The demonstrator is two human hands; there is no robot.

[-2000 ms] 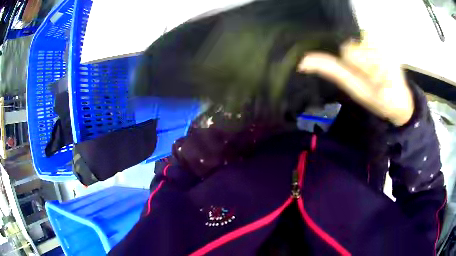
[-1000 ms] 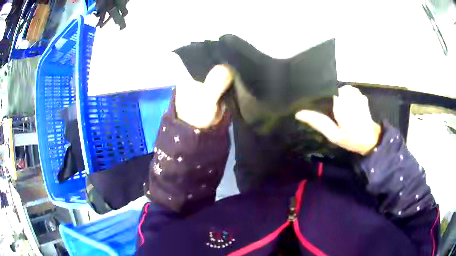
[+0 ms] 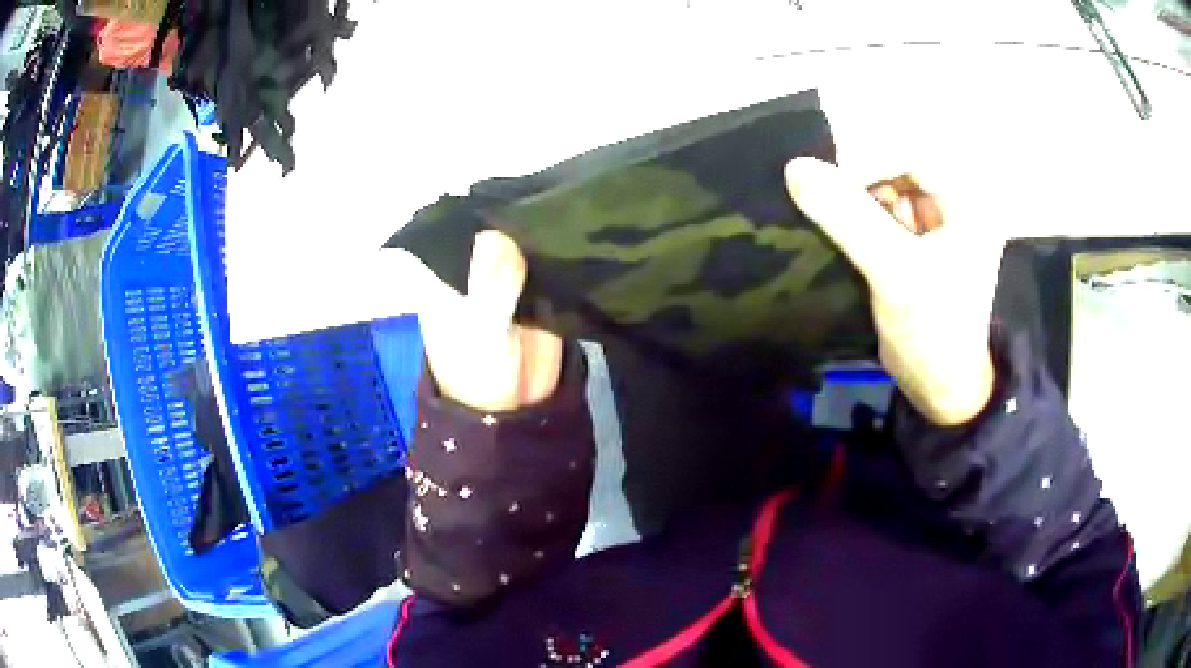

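A camouflage fabric piece (image 3: 692, 242) with green and black blotches lies spread between my hands at the front edge of the white table, with its lower part towards my lap. A dark strip of fabric runs along its top edge. My left hand (image 3: 490, 326) holds its left end, with the thumb on top. My right hand (image 3: 901, 274) is at its right end, with the thumb on the cloth and the other fingers curled; part of the grip is hidden in glare.
A blue perforated crate (image 3: 216, 392) stands at the left with dark cloth pieces (image 3: 340, 555) over its near edge. A bundle of black strips (image 3: 261, 65) hangs at the upper left. A thin dark two-pronged tool (image 3: 1114, 59) lies at the upper right of the white table (image 3: 627, 78).
The dark face of the cloth was up a second ago; now the camouflage side shows, stretched between both hands. The black strips show more fully at the upper left.
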